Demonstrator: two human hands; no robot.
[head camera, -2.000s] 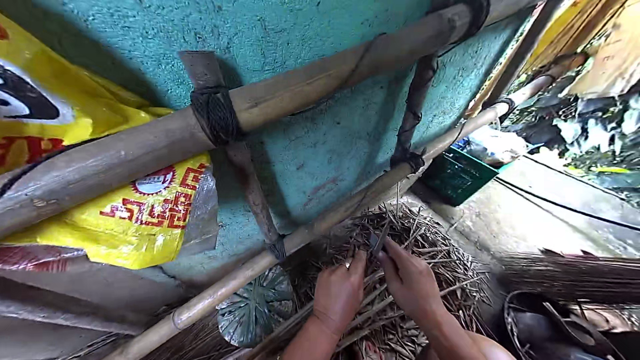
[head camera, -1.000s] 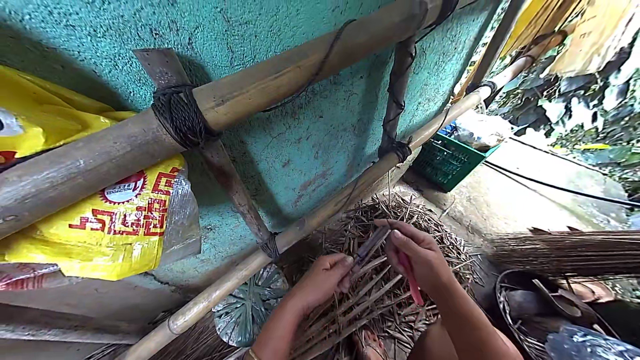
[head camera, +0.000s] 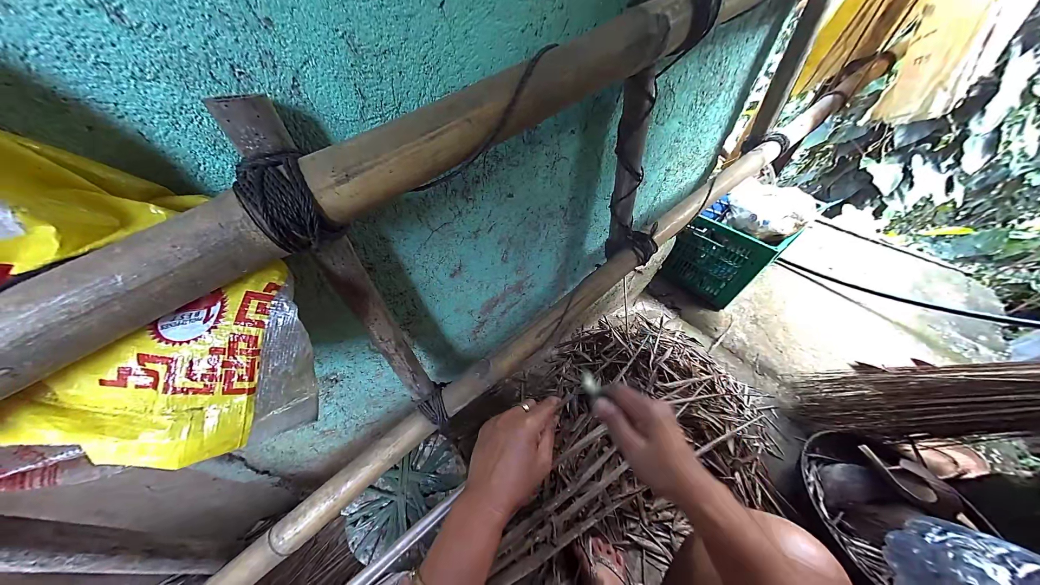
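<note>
My left hand (head camera: 512, 451), with a ring on one finger, is curled above a heap of dry brown stems and leaf strips (head camera: 691, 366); whether its fingers pinch a thin strip cannot be made out. Beside it, to the right, my right hand (head camera: 650, 439) has its fingers closed on a small object with a pale, blurred tip (head camera: 591, 382). The hands are a short way apart. Long stripped stalks (head camera: 561, 520) lie below and between the forearms. A shiny metal rod (head camera: 418, 532) shows left of my left forearm.
Bamboo rails (head camera: 455, 122) tied with black cord run along a turquoise wall (head camera: 504, 227). A yellow printed sack (head camera: 162, 382) hangs at left. At right are a green plastic crate (head camera: 715, 260), a bundle of thin sticks (head camera: 918, 398) and a round basket (head camera: 812, 487) holding tools.
The red-handled tool seen in my right hand one second ago no longer shows. The dark flat piece between my hands is gone from sight, and a pale tip shows at my right fingers.
</note>
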